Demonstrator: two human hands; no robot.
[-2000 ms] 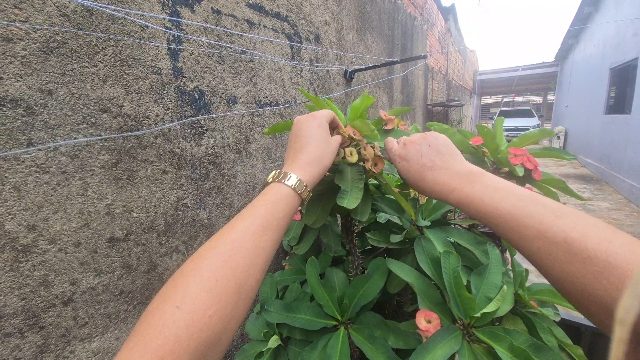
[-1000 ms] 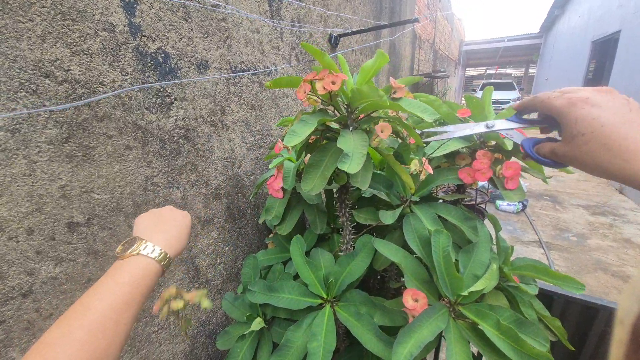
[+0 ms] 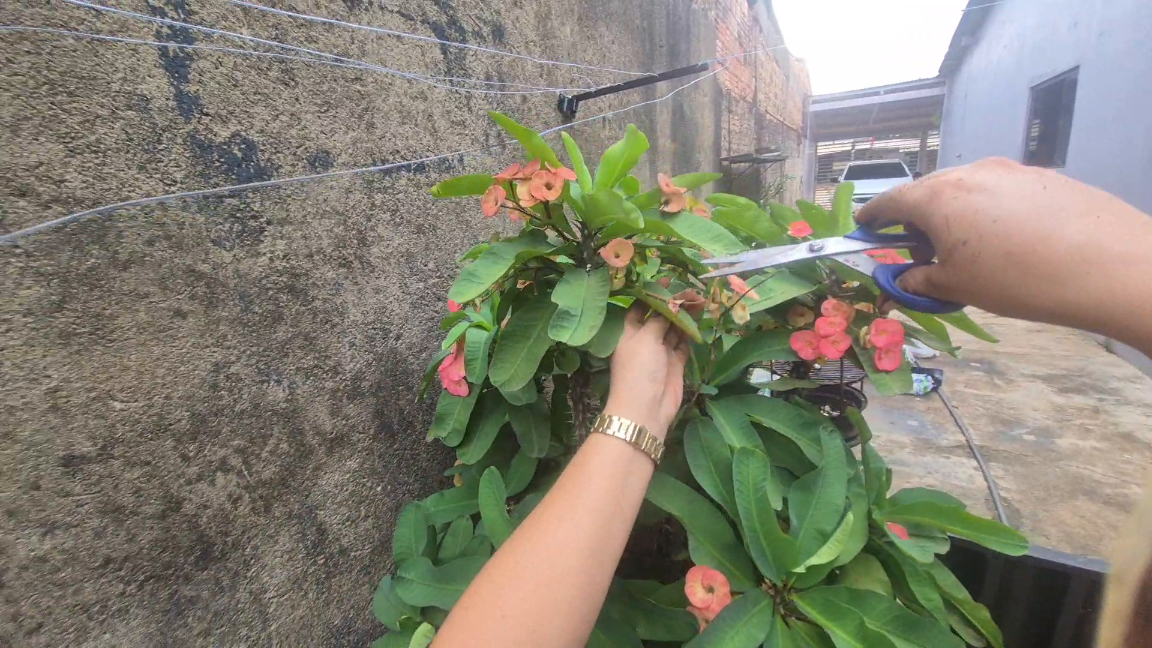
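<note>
A tall crown-of-thorns plant (image 3: 522, 355) with broad green leaves and coral flowers fills the middle. My left hand (image 3: 650, 364), a gold watch (image 3: 630, 435) at its wrist, reaches in among the upper leaves. Its fingertips touch a yellowish leaf and a faded flower cluster (image 3: 688, 301); leaves partly cover them, so its grip is unclear. Scissors (image 3: 801, 255) with blue handles are in my right hand (image 3: 981, 243), to the right of the plant's top. Their blades are slightly apart and point left, just above and right of my left fingers, near wilted blooms.
A rough concrete wall (image 3: 225, 378) stands close on the left. Wires run from a black metal bracket (image 3: 630, 87) above the plant. A dark planter (image 3: 1026, 585) is at lower right. A hose (image 3: 976, 454) lies on the paved ground beyond, with a parked car (image 3: 875, 178) farther back.
My left hand was low by the wall a second ago, with a cut flower cluster in the air below it; now it is up among the leaves. The scissors have moved closer to the plant's top.
</note>
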